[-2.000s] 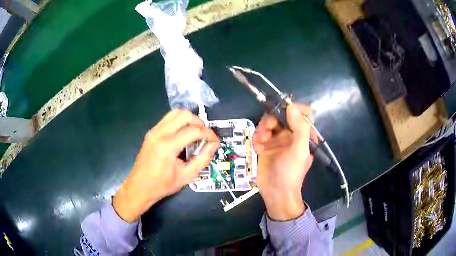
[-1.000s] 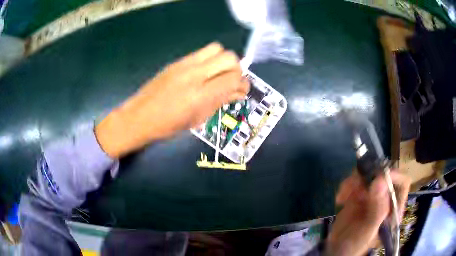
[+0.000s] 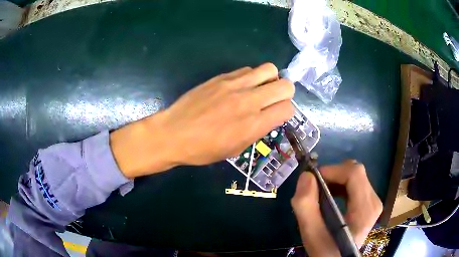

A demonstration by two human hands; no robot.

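Observation:
The white socket housing lies open on the dark green bench. Its green circuit board with a yellow component shows inside. A brass contact strip lies outside its lower edge on a white wire. My left hand covers the housing's upper left; its fingertips are bent at the cord end, and what they grip is hidden. My right hand holds the soldering iron, with its tip inside the housing near the left fingers. A clear plastic bag lies above the housing.
A brown tray with black items stands at the right. Gold pieces show below it. A worn cream rail edges the bench at the top, with a green belt beyond. A pale lead crosses at the lower right.
The housing has turned and sits further right in view. The iron was moved away to the right, and its tip is now back in the housing. The bag also shows further right.

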